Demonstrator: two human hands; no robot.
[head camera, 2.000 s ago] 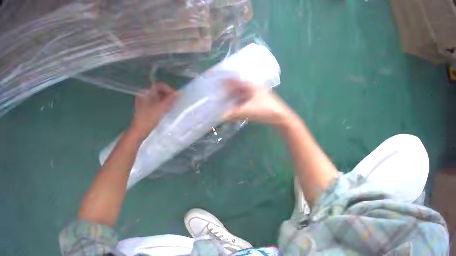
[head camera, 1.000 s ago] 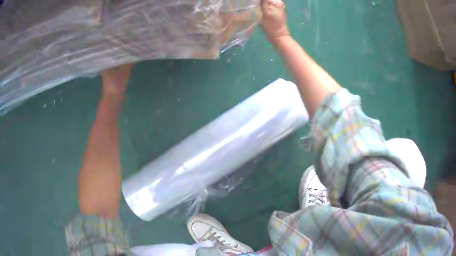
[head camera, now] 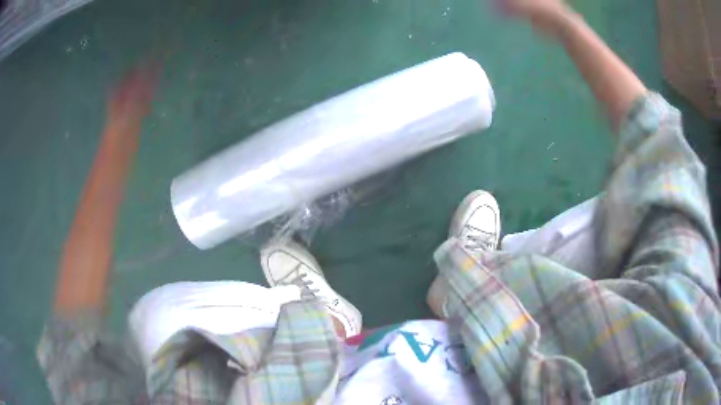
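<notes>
The stretch film roll (head camera: 336, 146) lies slantwise on the green floor in front of my shoes, a thick white shiny cylinder. A bunched clear film tail (head camera: 304, 221) sticks out from its near side, close to my left shoe. My left hand (head camera: 134, 91) is blurred, to the left of the roll and not touching it. My right hand (head camera: 537, 12) is at the top edge, beyond the roll's right end, partly cut off and blurred. Neither hand touches the roll. The fingers of both hands are too blurred to read.
A corner of the film-wrapped load (head camera: 28, 20) shows at the top left. A brown cardboard box (head camera: 692, 55) stands at the top right edge. My white shoes (head camera: 477, 221) are on the floor just nearer than the roll.
The wrapped load has mostly left the view at the top left. Both hands have come away from it and spread apart. The roll, first under my hands, now lies untouched and appears higher.
</notes>
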